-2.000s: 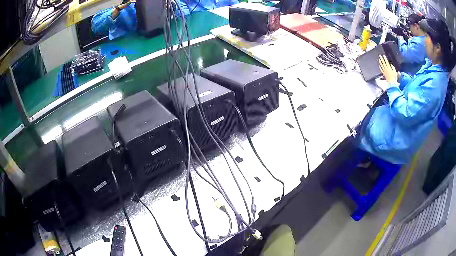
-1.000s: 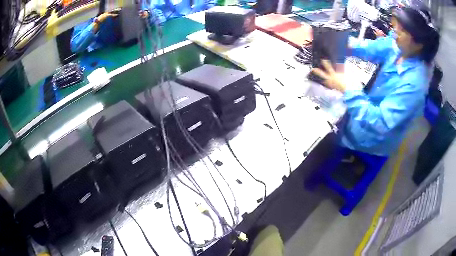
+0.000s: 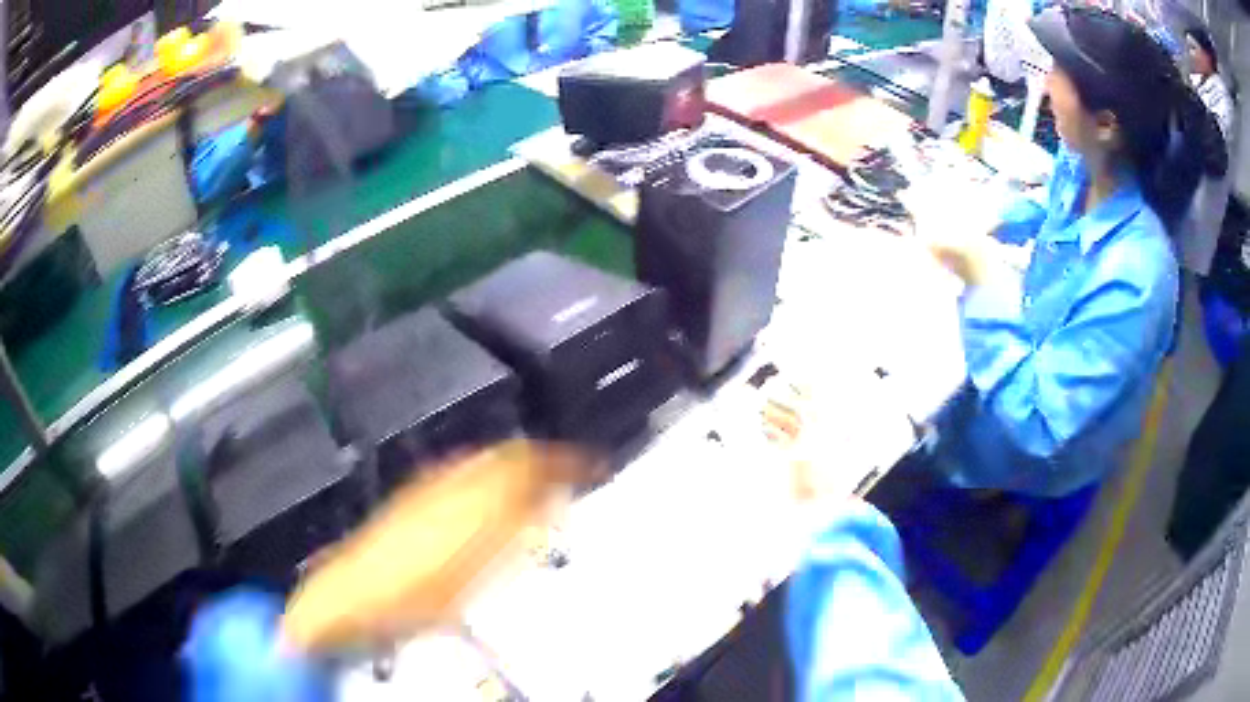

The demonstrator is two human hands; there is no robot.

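Observation:
Black box speakers stand in a row along the padded white bench (image 3: pixel 644 549), the nearest complete one (image 3: pixel 569 343) showing a small pale logo plate. A taller upright black speaker (image 3: pixel 713 261) with a white ring on top stands at the row's right end. My left hand (image 3: pixel 439 542) is a large motion blur in front of the row, with a blue sleeve at lower left; its fingers cannot be made out. My right hand (image 3: pixel 799 446) is pale and washed out over the bench, right of the speakers; I cannot tell whether it holds anything.
A person in a blue smock (image 3: pixel 1062 329) sits at the bench's right side. Another black speaker (image 3: pixel 631 93) and red-brown pads (image 3: pixel 802 110) are at the back. A green conveyor (image 3: pixel 452 254) runs behind the row. Coiled cables (image 3: pixel 871 192) lie near the person.
Both my hands have come into view from below. The tall upright speaker now stands at the row's right end, and the neighbour no longer holds a speaker. The hanging cables are no longer clearly visible.

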